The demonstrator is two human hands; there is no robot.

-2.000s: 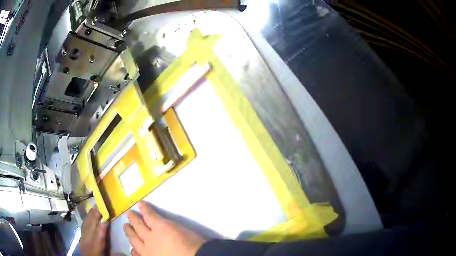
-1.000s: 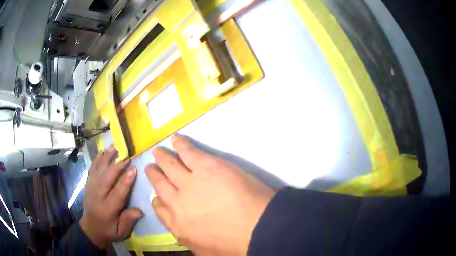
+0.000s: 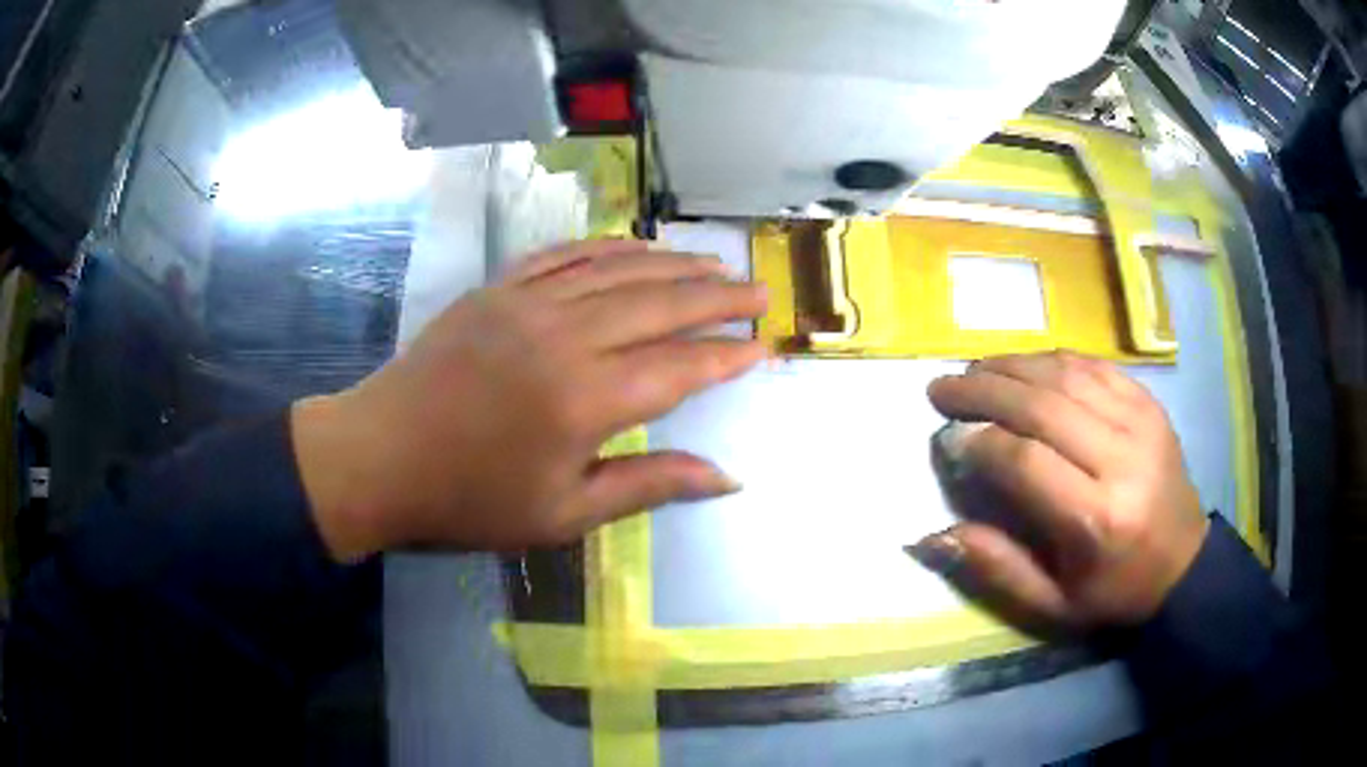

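The yellow-taped sewing template (image 3: 915, 322) lies under the sewing head (image 3: 810, 90), with a square opening and raised taped pieces at both ends. My left hand (image 3: 525, 390) is spread flat, palm down, with its fingertips at the template's left end. My right hand (image 3: 1072, 487) is over the white bed at the template's near edge, fingers curled and thumb apart; I see nothing held. A small pale patch, perhaps finger tape, shows on one finger. The clamp frame (image 3: 840, 697), edged with yellow tape, surrounds the template.
A shiny metal side table (image 3: 285, 285) lies at the left. The sewing head, with a red mark, hangs low over the template's far side. The clamp's dark near edge curves below both hands. Machine parts show at the upper right.
The view has turned, so the template now lies level across it. My left hand has moved to the template's left end. My right hand has lifted and curled its fingers.
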